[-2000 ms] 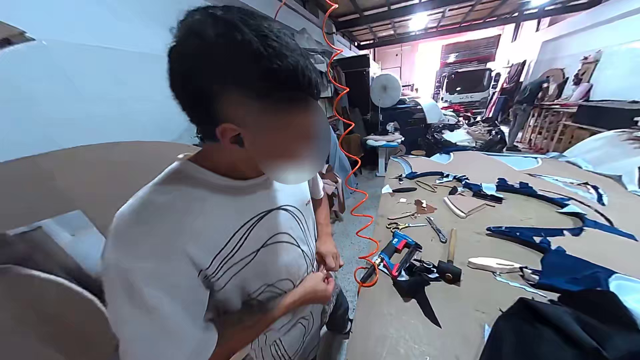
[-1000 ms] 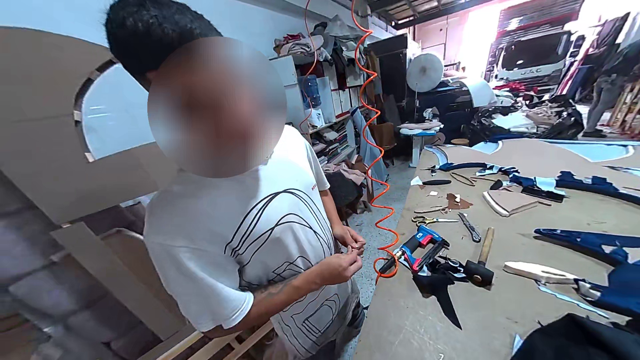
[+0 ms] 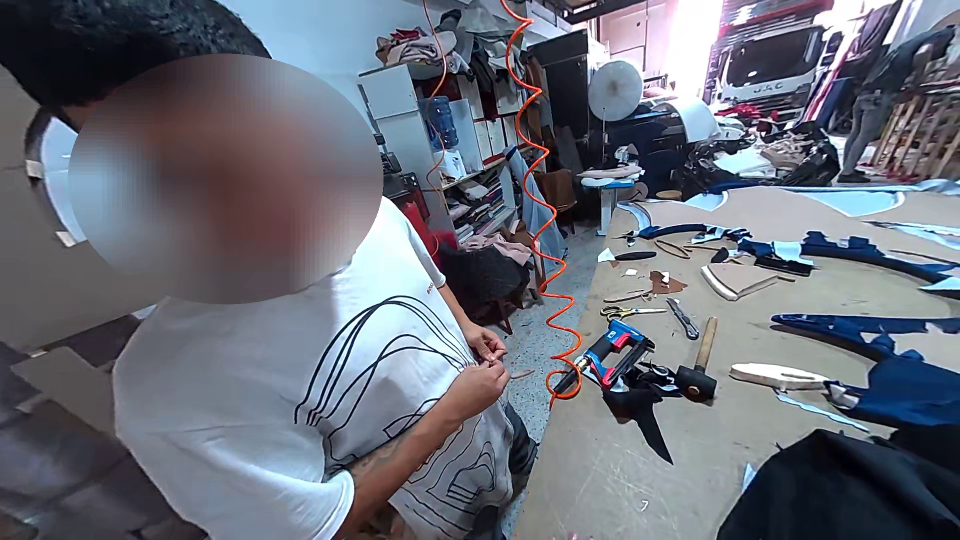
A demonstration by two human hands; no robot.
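Neither of my hands shows. On the worktable [image 3: 585,480] lies a blue and black pneumatic stapler [image 3: 619,352], joined to a coiled orange air hose [image 3: 555,217]. Black material [image 3: 637,412] lies against it, beside a mallet [image 3: 697,382] with a wooden handle. Scissors [image 3: 630,311] with yellow handles and a utility knife [image 3: 682,319] rest just beyond. Farther right are a pale wooden piece [image 3: 780,376], dark blue fabric [image 3: 900,390] and curved blue-covered strips [image 3: 862,251]. Black cloth [image 3: 840,495] fills the near right corner.
A person in a white T-shirt [image 3: 300,390] stands close at the left, fingertips together [image 3: 487,360] at the waist, perhaps around something small. Behind are shelves [image 3: 480,195], a fan [image 3: 615,90], a truck [image 3: 772,67] and another person [image 3: 874,97] at the far right.
The view has turned, and the nearby person appears larger and farther left. That person's hands stay together at the waist. The stapler, mallet and scissors keep their places on the table.
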